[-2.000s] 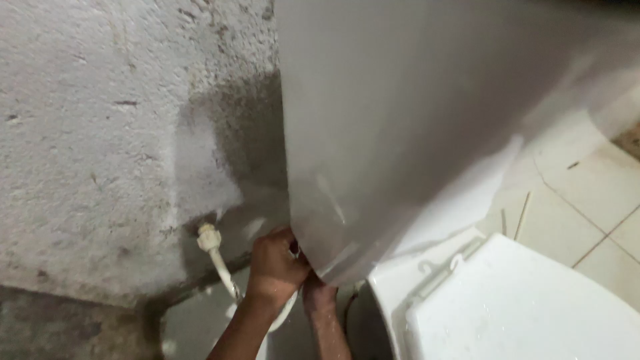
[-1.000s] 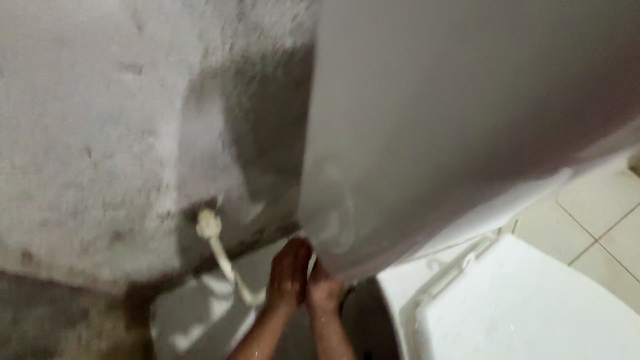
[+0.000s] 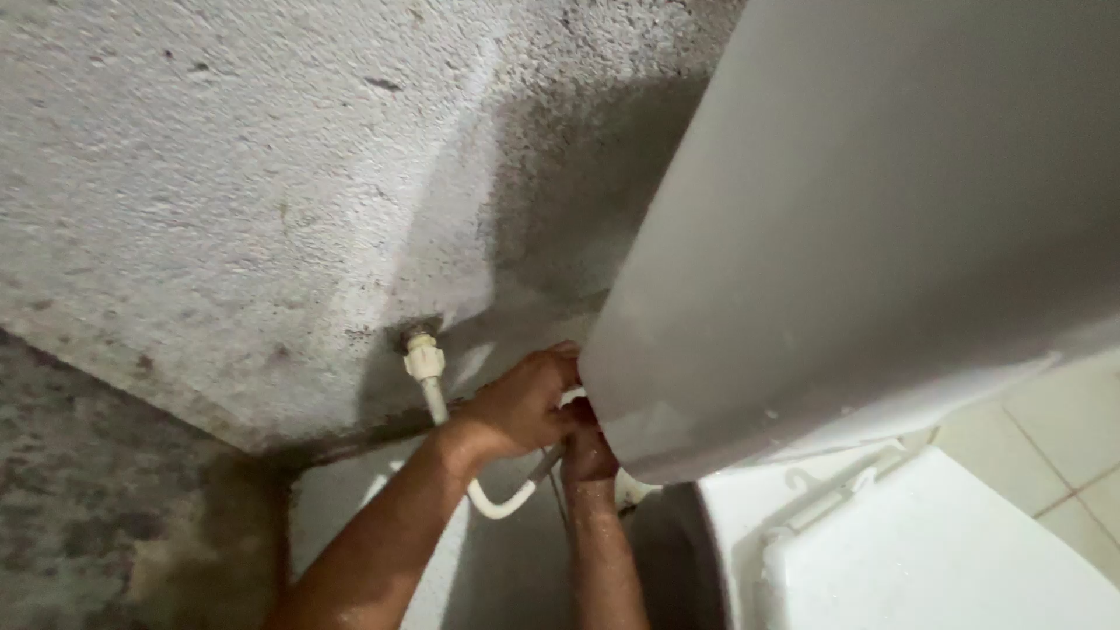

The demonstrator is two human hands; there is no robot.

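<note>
A white flexible water hose (image 3: 500, 506) runs down from a cream plastic nut (image 3: 424, 357) at the wall, loops, and rises to my hands. My left hand (image 3: 518, 404) reaches from the left, its fingers bent at the lower left edge of a white toilet tank (image 3: 787, 262). Just right of and below it, my right hand (image 3: 588, 444) is at the hose's upper end, partly behind the left fingers. The tank hides some fingertips. Whether either hand grips the hose end or a fitting under the tank cannot be made out.
The rough, stained wall (image 3: 262, 192) stands close on the left. A white toilet lid (image 3: 927, 542) lies at the lower right, beside its hinge. Pale floor tiles (image 3: 1050, 446) show at the right, and grey floor lies below the hose.
Both hands stay at the tank's lower edge. My left hand has shifted its hold there, its fingers now higher against the edge than one second ago. The view has tilted.
</note>
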